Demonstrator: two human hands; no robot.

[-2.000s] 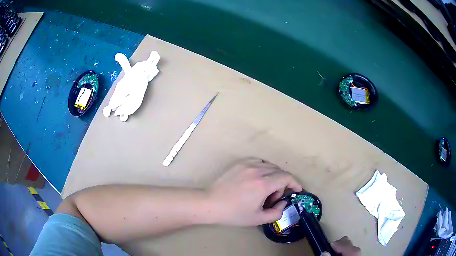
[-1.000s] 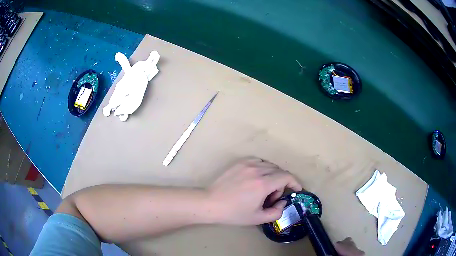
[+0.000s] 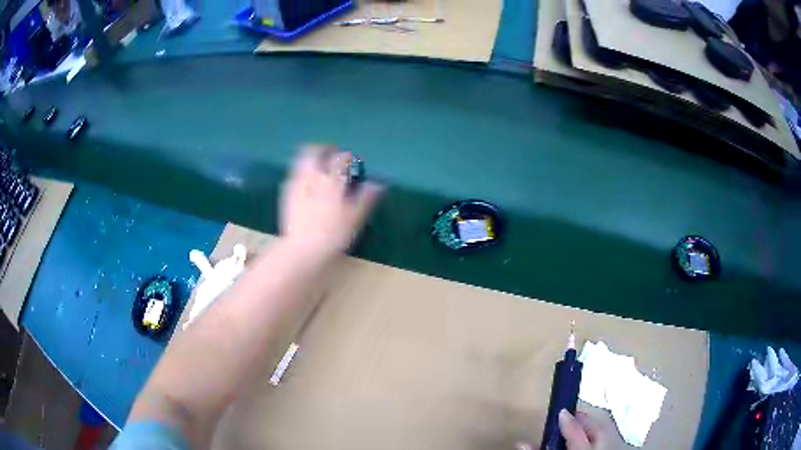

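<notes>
My left hand [image 3: 321, 202] is blurred over the green conveyor belt [image 3: 220, 105]. A half-shell [image 3: 355, 171] shows partly at its fingers, and the hand holds it. My right hand [image 3: 584, 431], cut off by the bottom edge, holds a black dispenser [image 3: 563, 395] upright, thin tip up, beside a crumpled white cloth [image 3: 622, 391]. The tan mat [image 3: 422, 352] lies below. A white-handled pointed tool [image 3: 284, 365] on it is partly hidden by my left forearm.
Open half-shells with boards and batteries lie on the belt [image 3: 475, 230] [image 3: 696, 258] and on the blue bench [image 3: 154, 308]. A white limbed cloth [image 3: 211, 279] is partly behind my forearm. Black ovals [image 3: 727, 58] lie on stacked cardboard across the belt.
The view has tilted up. My left hand has moved from the mat to the belt, with a half-shell at its fingers. The dispenser has swung tip-up, away from the shell.
</notes>
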